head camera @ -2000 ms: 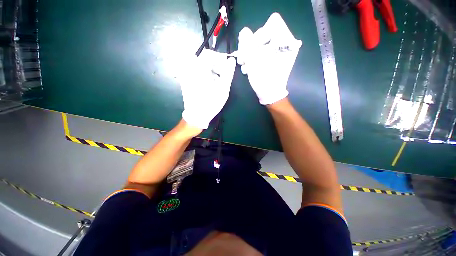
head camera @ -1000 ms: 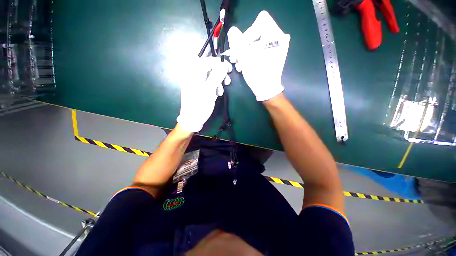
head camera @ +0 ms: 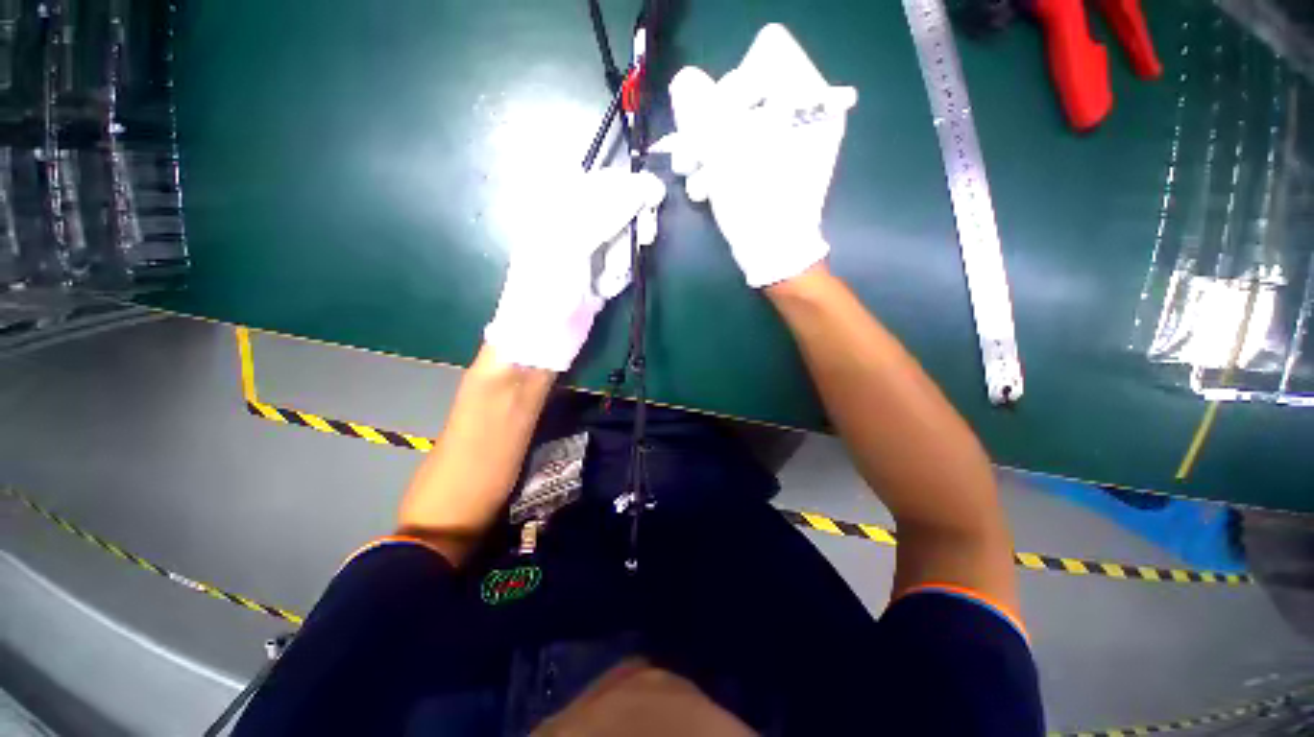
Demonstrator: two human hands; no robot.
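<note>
A black wire harness point(head camera: 638, 310) runs from the far edge of the view between my hands and over the bench's near edge, its end hanging in front of my body. A short red lead point(head camera: 631, 89) lies along it above my hands. My left hand point(head camera: 577, 245), in a white glove, is closed around the harness. My right hand point(head camera: 764, 159), also gloved, is just right of the harness with thumb and fingertips together near it. Glare hides whether the right fingertips hold a thin tie or wire.
A steel ruler point(head camera: 968, 202) lies on the green mat point(head camera: 346, 202) to the right. A red-handled tool point(head camera: 1075, 65) lies beyond it at the far right. Clear ridged plastic trays stand at the left point(head camera: 90, 159) and right point(head camera: 1225, 216). The bench's near edge crosses below my hands.
The view has shifted slightly. My left hand has turned and moved a little down and left along the harness. The hanging harness end has swung. My right hand stays close beside the harness.
</note>
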